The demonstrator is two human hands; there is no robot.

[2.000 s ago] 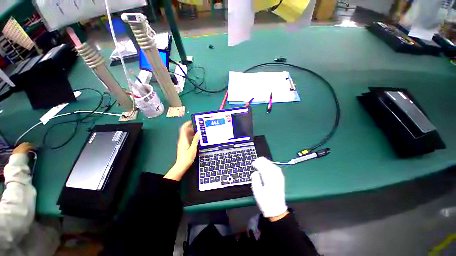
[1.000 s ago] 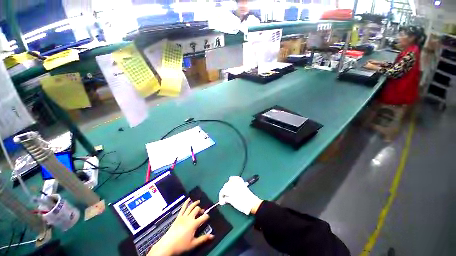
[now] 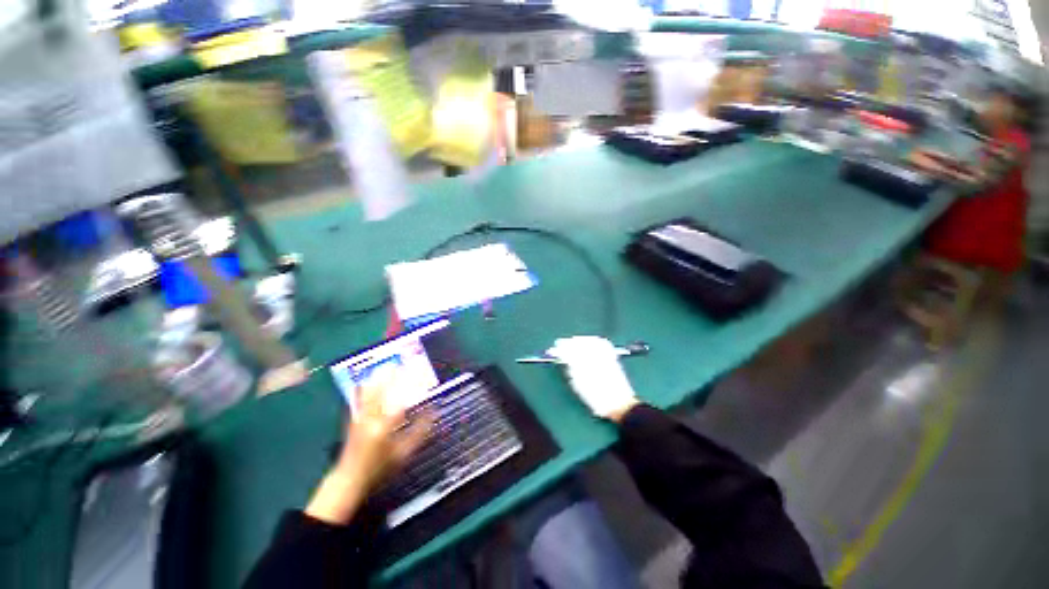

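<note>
The mini laptop (image 3: 454, 449) stands unfolded on a black foam pad (image 3: 531, 428), its lit screen tilted up and the picture blurred. My left hand (image 3: 374, 440), bare, is over the left part of the screen and keyboard with fingers spread; whether it touches them is unclear. My right hand (image 3: 594, 374), in a white glove, is on the bench right of the laptop, over the small adapter. The adapter's dark end (image 3: 636, 349) shows to the right of the glove and its white lead (image 3: 536, 360) to the left.
A clipboard with paper (image 3: 458, 280) lies behind the laptop, with a black cable looping round it. Closed laptops on black pads lie right (image 3: 704, 262) and lower left (image 3: 124, 524). A ribbed post (image 3: 219, 290) and pen cup (image 3: 205, 374) stand left. A person in red (image 3: 987, 196) is far right.
The view has swung back left. The white lead that ran from my gloved hand to the laptop's edge now ends clear of it. My left hand has moved from the keyboard towards the screen.
</note>
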